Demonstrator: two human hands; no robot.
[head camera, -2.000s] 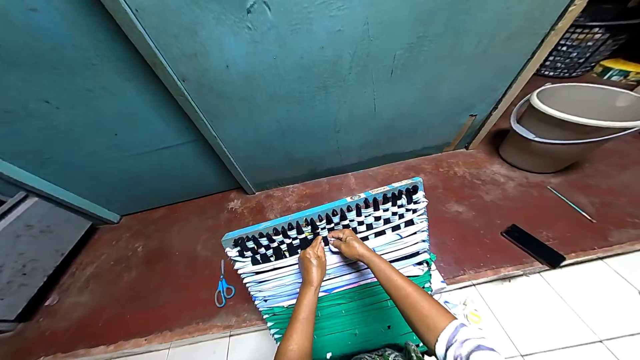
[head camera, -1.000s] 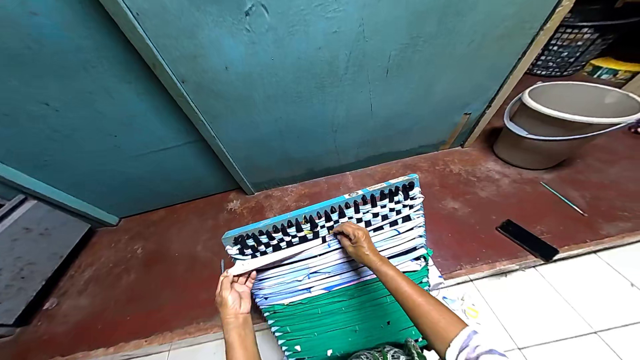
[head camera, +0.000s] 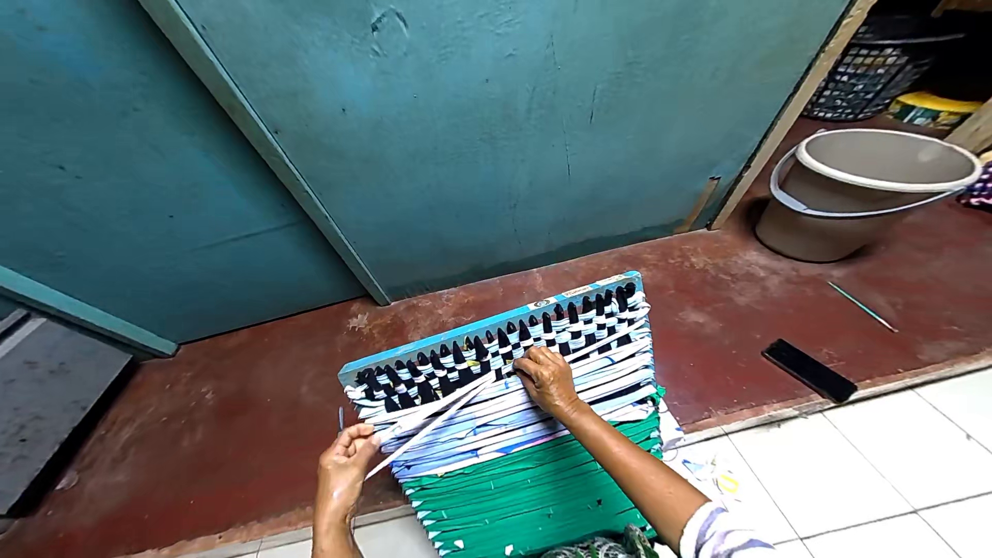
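A blue frame (head camera: 457, 331) is strung with fabric strips: black and white ones woven in a checkered band at the top, white and light blue strips (head camera: 589, 387) across the middle, green strips (head camera: 535, 496) below. My left hand (head camera: 345, 465), at the frame's left edge, holds a white fabric strip (head camera: 442, 403) between thumb and fingers; the strip runs up to the right. My right hand (head camera: 549, 380) is on the weave near the middle of the checkered band, its fingers pinched at the white strip's other part; the fingertips are partly hidden.
A teal wall (head camera: 504, 155) stands behind the red floor ledge (head camera: 232, 434). To the right are a brown bucket (head camera: 837, 217), a black phone (head camera: 809, 370) and a thin green stick (head camera: 862, 307). White tiles (head camera: 821, 465) lie lower right. A dark basket (head camera: 860, 81) stands behind the bucket.
Two seconds ago both hands were together at the checkered band. My left hand has moved out to the left edge with the white strip, which now spans toward my right hand.
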